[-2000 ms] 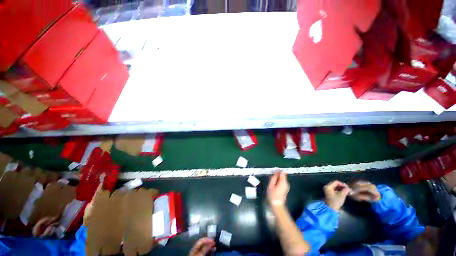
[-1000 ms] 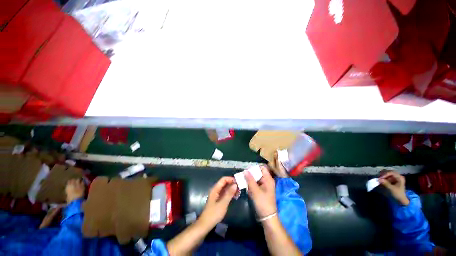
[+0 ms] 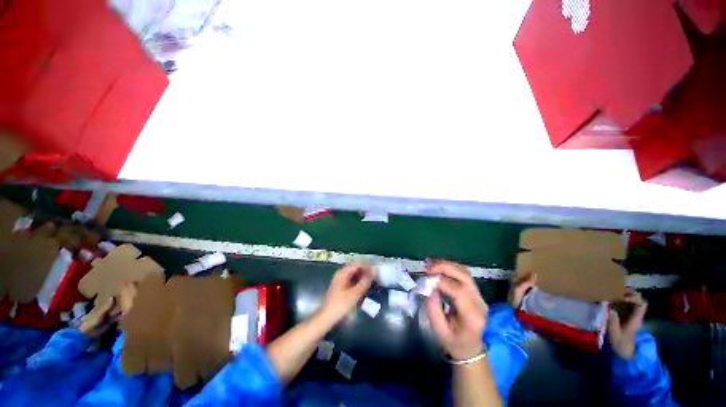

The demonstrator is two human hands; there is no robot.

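Note:
My left hand [image 3: 348, 291] is over the dark bench in the centre, blurred. Whether it holds a slip is unclear. My right hand [image 3: 458, 308], with a thin bracelet, holds a small white slip [image 3: 428, 285] between its fingertips. Several loose white slips [image 3: 371, 307] lie on the bench between and below my hands; a blurred one is close to my left fingertips. Left of my forearm is an open red carton [image 3: 273, 312] with a whitish pack and a slip inside. Its brown lid [image 3: 179, 327] lies open to the left.
A neighbour's hands at right hold an open red carton [image 3: 564, 323]; other hands work at far left beside brown flaps [image 3: 119, 274]. The green belt [image 3: 446, 239] carries slips and cartons. Large red boxes [image 3: 609, 67] stand on the white shelf [image 3: 342, 95].
My hands have moved apart; they were together with slips between them. More slips now lie between them. The right neighbour's opened carton has moved right, and my view has shifted.

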